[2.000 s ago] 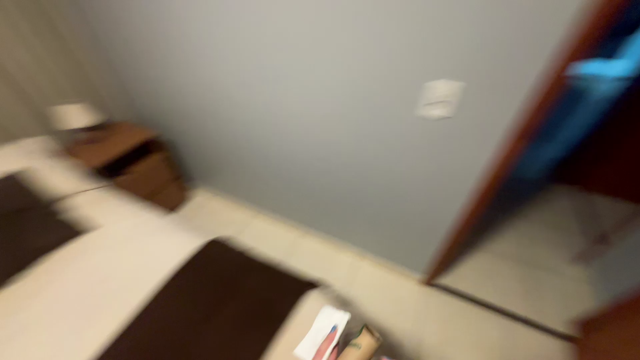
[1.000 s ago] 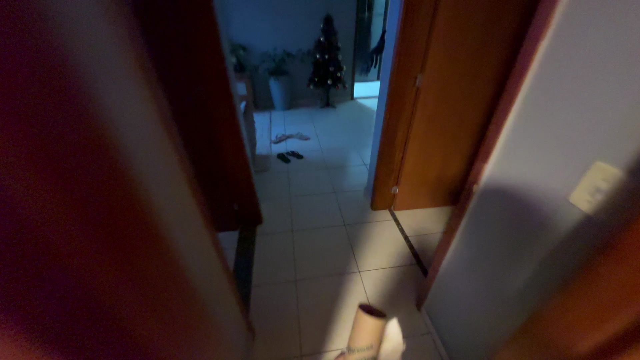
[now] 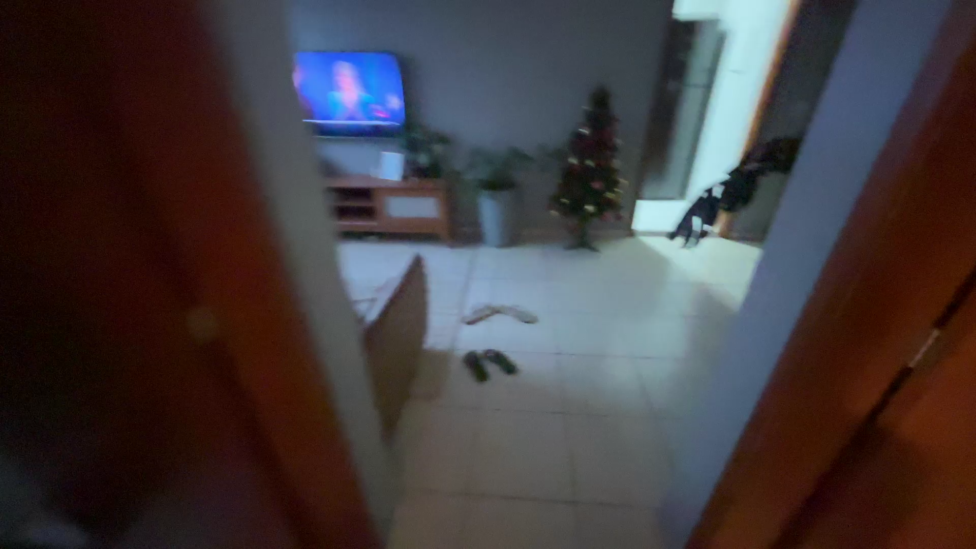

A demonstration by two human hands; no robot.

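Neither my left hand nor my right hand is visible now, so what they hold is hidden. Ahead, past the end of a dim passage, a pair of dark flip-flops (image 3: 489,365) lies on the tiled floor. Just beyond them is a pair of lighter sandals (image 3: 501,314). A decorated Christmas tree (image 3: 591,171) stands against the far wall, with a potted plant in a tall pale planter (image 3: 496,217) to its left. The picture is blurred.
Wooden door frames line both sides, the right one (image 3: 831,290) near. A brown upright panel (image 3: 398,343) juts out at the left. Farther off are a wooden TV stand (image 3: 446,210), a lit television (image 3: 349,91), a bright doorway (image 3: 698,152) and dark hanging cloth (image 3: 736,187).
The view has moved from a bedroom through a doorway into the passage, and nearer the living room. A cardboard-like tube and something white at the bottom edge have left the view.
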